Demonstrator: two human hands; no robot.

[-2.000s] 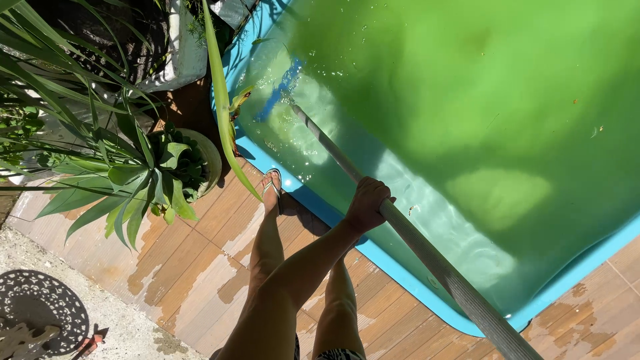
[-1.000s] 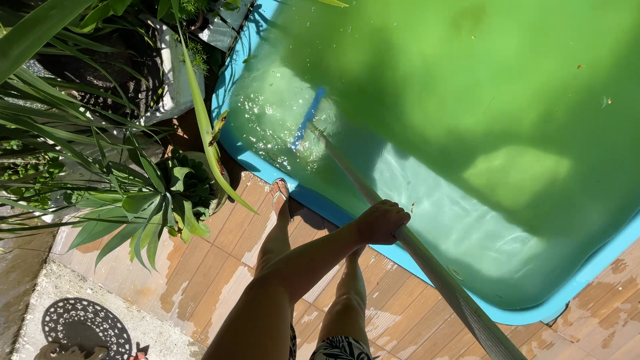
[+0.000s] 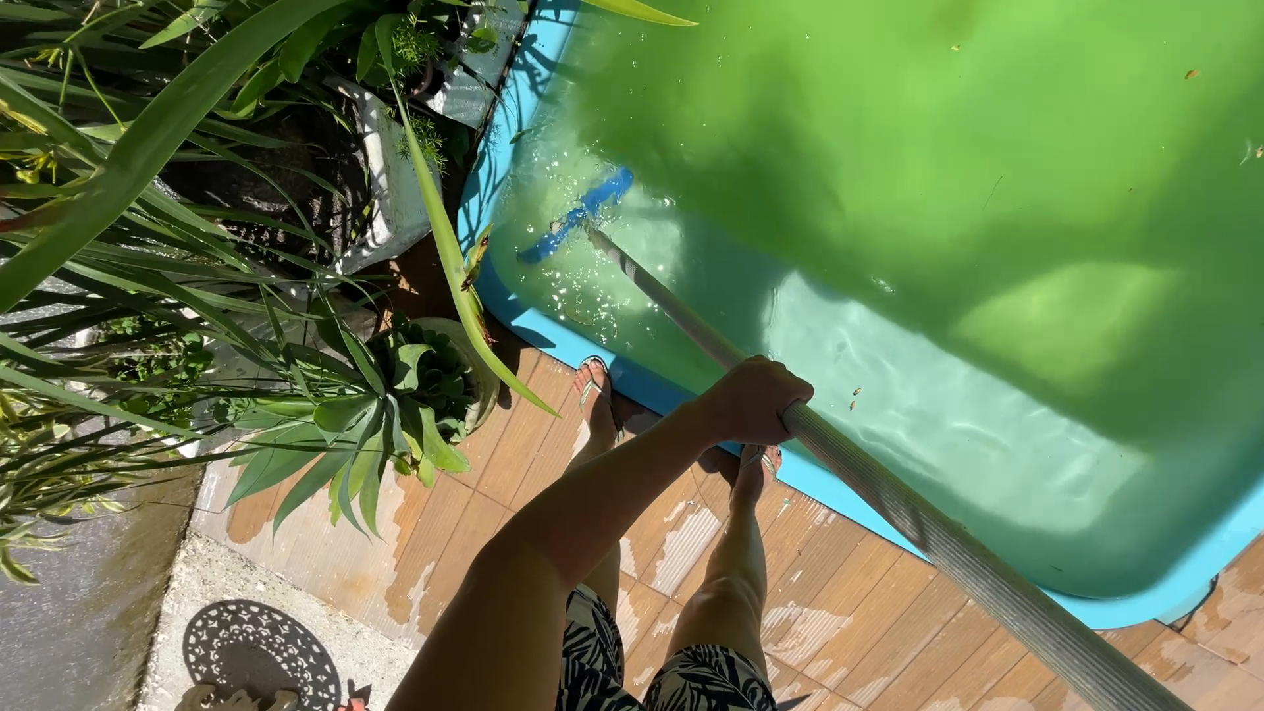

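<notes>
A long ribbed pole (image 3: 889, 484) runs from the lower right edge up into the pool (image 3: 938, 326). My left hand (image 3: 755, 400) is closed around it at mid-length, above the pool's blue rim. At the pole's far end, a blue pool brush head (image 3: 583, 215) lies in the shallow water near the pool's left corner, with bubbles or glints about it. My right hand is out of view, as is the pole's near end.
My sandalled feet stand on wet wood-look tiles (image 3: 553, 425) beside the rim (image 3: 538, 331). Potted plants (image 3: 365, 425) crowd the left, and a long leaf (image 3: 444, 237) hangs near the corner. A round patterned metal piece (image 3: 259, 647) is at lower left. The deeper water is green.
The brush head has moved left, closer to the pool's left wall, and its angle has turned since a second ago. My left hand has kept hold of the pole. The view has shifted a little.
</notes>
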